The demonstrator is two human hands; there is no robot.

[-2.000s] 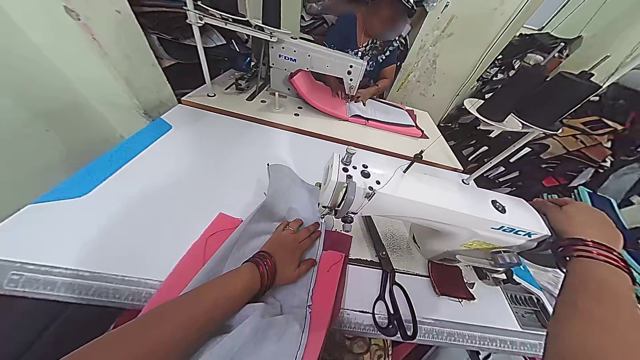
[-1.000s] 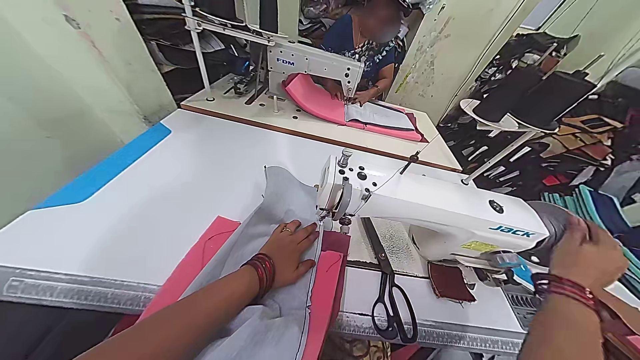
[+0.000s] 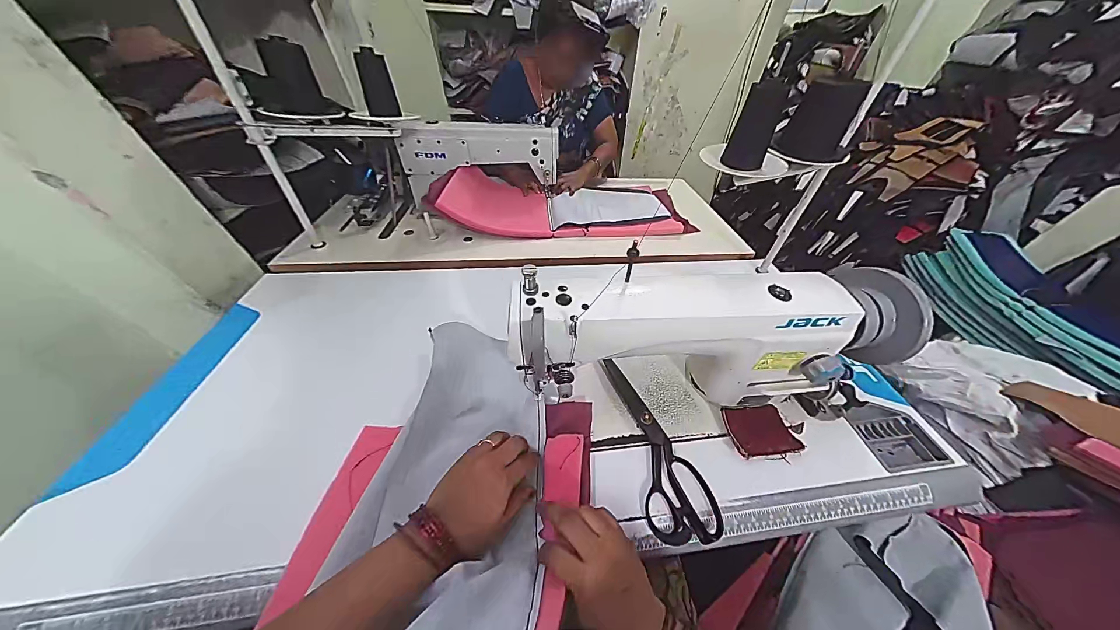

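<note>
Grey fabric edged with a dark line lies over pink padded material, running up to the needle area of a white Jack sewing machine. My left hand rests flat on the grey fabric, just left of its edge. Thumb and fingers of my right hand meet the pink strip and fabric edge below the presser foot; whether they pinch it is unclear. Black-handled scissors lie right of the strip, near a maroon fabric scrap.
Across the table, a person works at another sewing machine with pink and grey pieces. Black thread cones stand behind my machine. A handwheel juts out at right, beside stacked teal pieces. A ruler strip runs along the table's front edge.
My right hand has left the handwheel and come down left to the pink strip and fabric edge. My left hand stays on the grey fabric.
</note>
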